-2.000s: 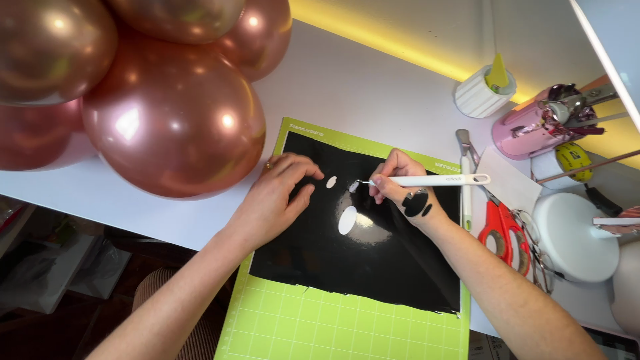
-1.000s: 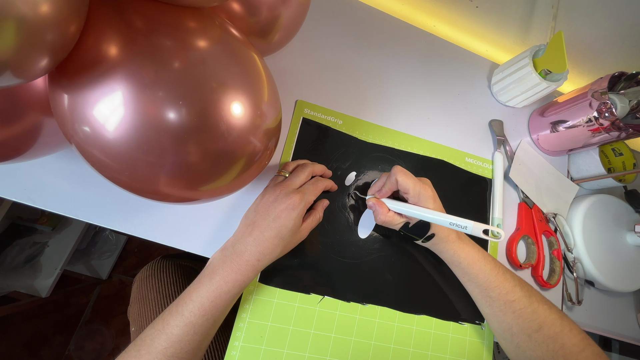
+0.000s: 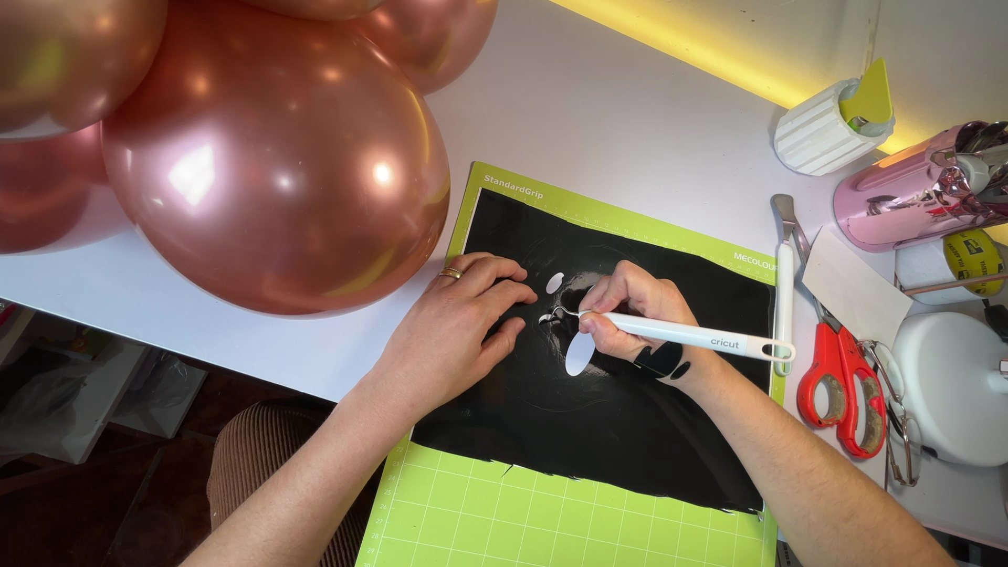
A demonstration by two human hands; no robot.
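Observation:
A glossy black vinyl sheet [image 3: 630, 425] lies on a green gridded cutting mat [image 3: 472, 504]. My right hand [image 3: 642, 307] grips a white-handled weeding hook [image 3: 685, 332], its bent metal tip at the vinyl near a small lifted piece. Two white ovals show in the black, a small one [image 3: 555, 283] above the tip and a larger one [image 3: 579, 353] below it. Black vinyl scraps [image 3: 660, 360] cling to my right wrist. My left hand [image 3: 472, 323], with a ring on one finger, rests on the sheet's left part, fingers apart and holding nothing.
Large metallic rose balloons [image 3: 276, 157] fill the upper left of the white table. On the right are red-handled scissors [image 3: 843, 386], a white-handled spatula [image 3: 784, 307], eyeglasses [image 3: 906, 441], a ribbed white pot [image 3: 819, 130], a pink tool holder [image 3: 890, 197] and a round white object [image 3: 953, 386].
The view has moved closer to the mat. The hook's tip, near the small ovals earlier, now sits between the small and large ovals with a lifted bit of vinyl. My left hand stays on the sheet.

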